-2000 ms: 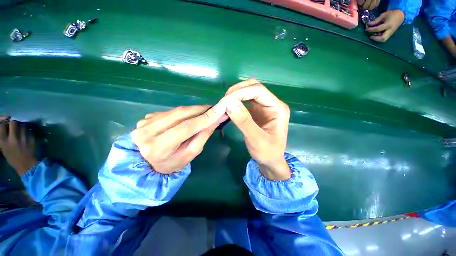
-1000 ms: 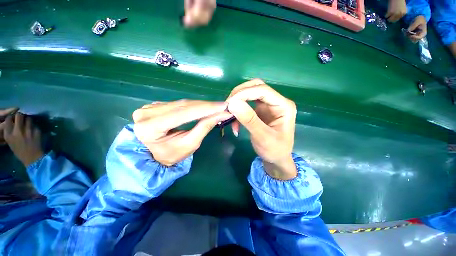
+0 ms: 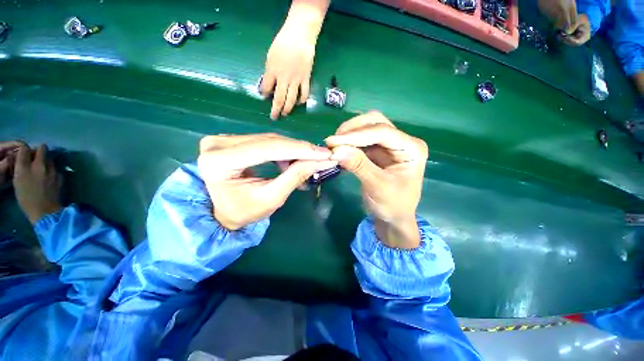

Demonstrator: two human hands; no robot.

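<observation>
A small dark watch case (?) (image 3: 324, 173) is held between my two hands above the green surface, with a thin tail pointing down from it. My left hand (image 3: 258, 176) grips it between thumb and fingers from the left. My right hand (image 3: 385, 166) has its thumb and fingertips pinched at the case's upper right edge. The fingertips hide most of the case, and whether a separate small part is between my right fingertips cannot be seen.
Another person's hand (image 3: 289, 67) reaches down over the belt, beside a semi-finished unit (image 3: 335, 96). More units (image 3: 176, 33) lie left and right. A pink-red parts tray (image 3: 487, 32) is at the far side. Other people's hands show at far right and left edge.
Another person's hand has come in from the far side, and a unit now lies beside it. The units on the belt have shifted right in view. More of the case shows below my fingertips.
</observation>
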